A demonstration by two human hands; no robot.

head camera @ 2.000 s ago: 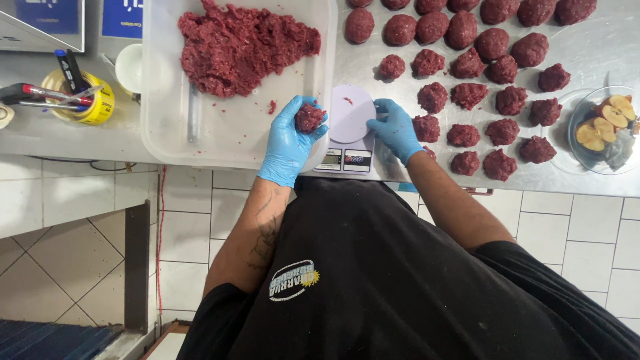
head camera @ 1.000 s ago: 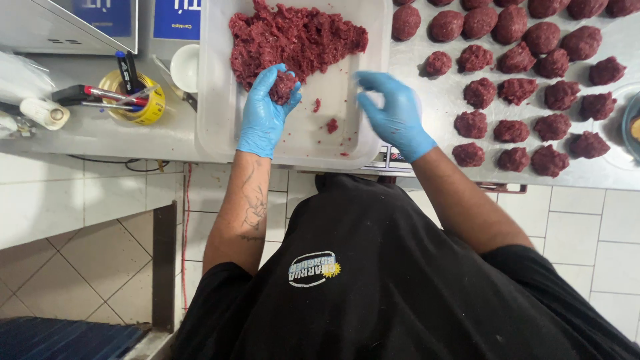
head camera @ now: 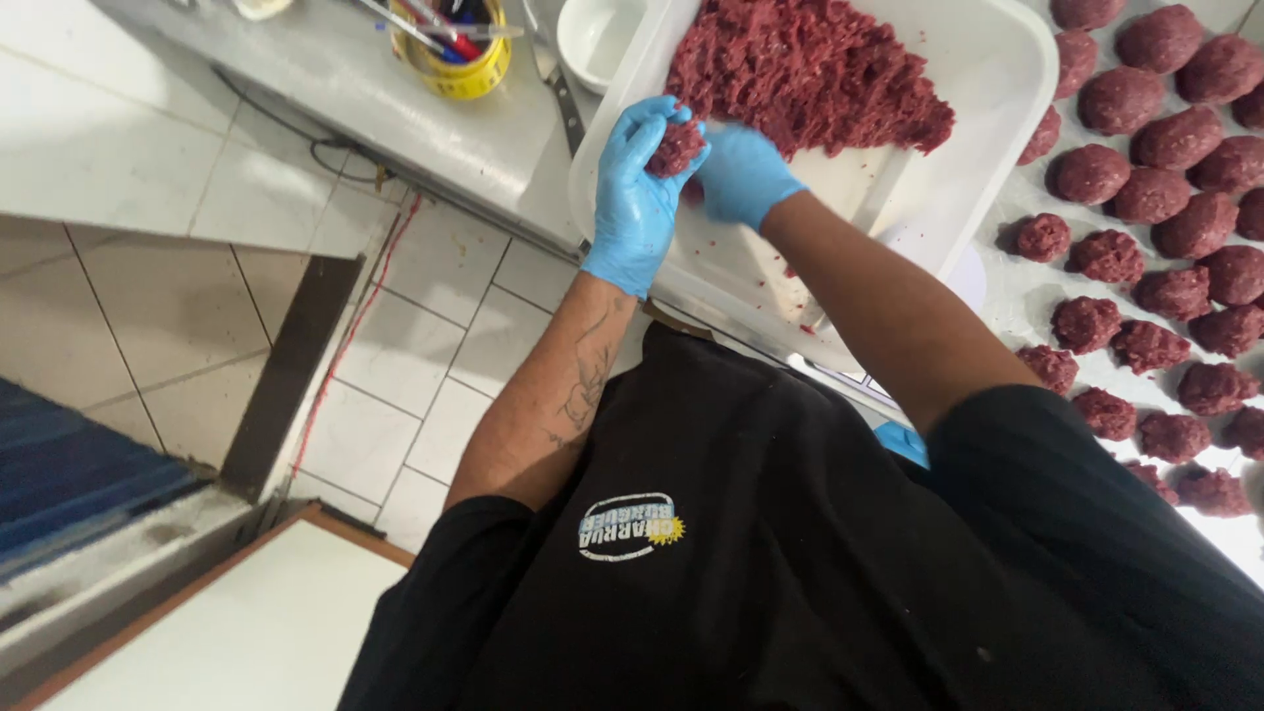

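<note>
My left hand (head camera: 637, 193), in a blue glove, holds a ball of ground meat (head camera: 676, 148) above the left side of a white plastic tub (head camera: 1032, 64). Close beside it is my right hand (head camera: 746, 176), gloved too and blurred, its fingers curled; a bit of dark red shows below its fingers, and whether it grips that cannot be told. A mass of ground meat (head camera: 810, 74) lies in the far part of the tub, with small crumbs nearer me. Rows of meat balls (head camera: 1121, 99) cover the steel table to the right. The kitchen scale (head camera: 963, 281) is mostly hidden by the tub and my right arm.
Left of the tub are a white bowl (head camera: 597, 39), a knife with a dark handle (head camera: 566, 109) and a yellow container (head camera: 464, 79) holding pens. The steel table's front edge (head camera: 474, 202) runs past them. A black cable (head camera: 341, 148) hangs by the white tiles.
My right hand has gone left from beside the scale, across the tub, to my left hand. The meat ball stays in my left hand. The view has turned and shifted left.
</note>
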